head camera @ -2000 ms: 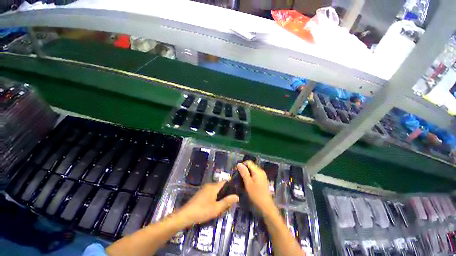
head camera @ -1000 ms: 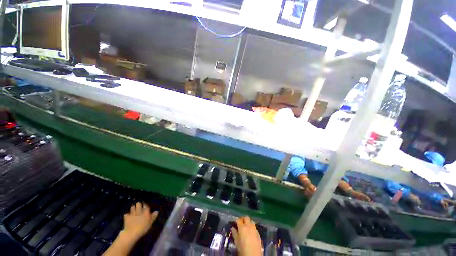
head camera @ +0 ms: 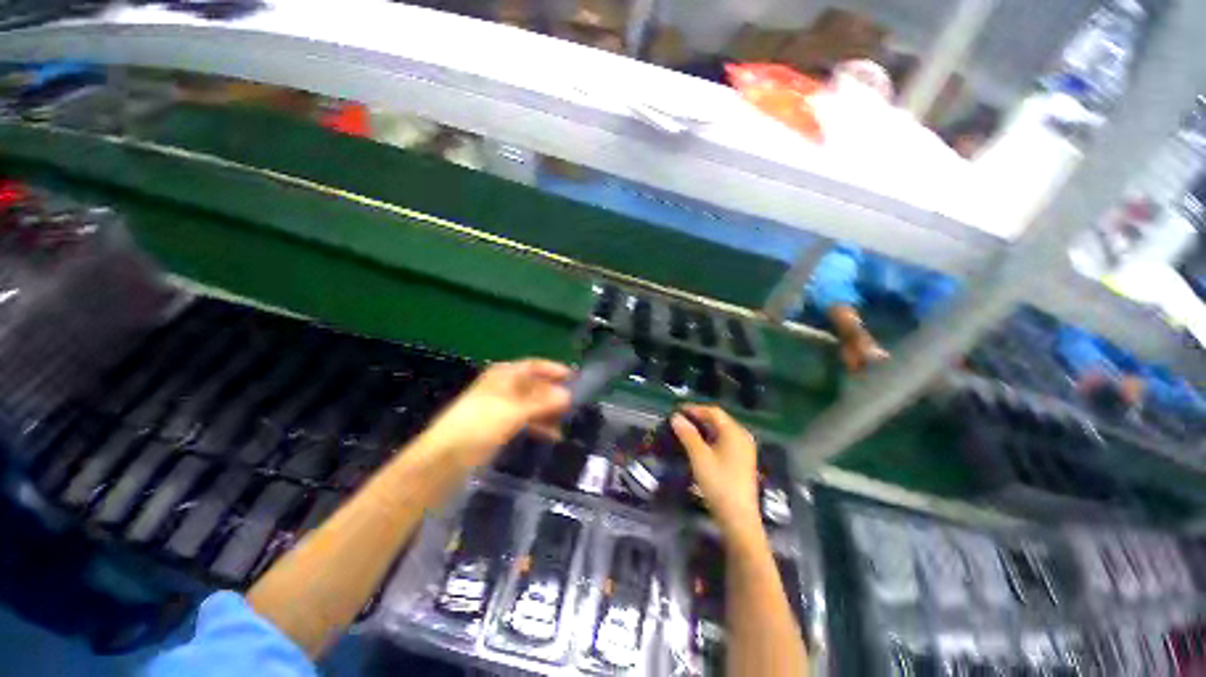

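Note:
My left hand (head camera: 509,403) holds a thin dark grey back cover (head camera: 603,372) by one end, raised over the far edge of the clear blister tray (head camera: 430,582). My right hand (head camera: 714,456) grips a black phone body (head camera: 651,466) over the tray's far row; its silvery area partly shows. The near row holds several open phone bodies (head camera: 544,575) with white labels. At left, the black blister tray (head camera: 298,437) holds rows of dark covers. The picture is blurred.
A tray of dark units (head camera: 675,347) lies on the green belt (head camera: 357,271). Stacked clear trays (head camera: 86,311) stand far left. A slanting post (head camera: 946,311) rises at right beside neighbouring trays (head camera: 913,582). Another person's hand (head camera: 860,347) shows beyond the belt.
My left hand has moved from the black tray to above the clear tray, now with a cover. My right hand now lifts a phone body. The view has tilted down; the belt tray sits further right.

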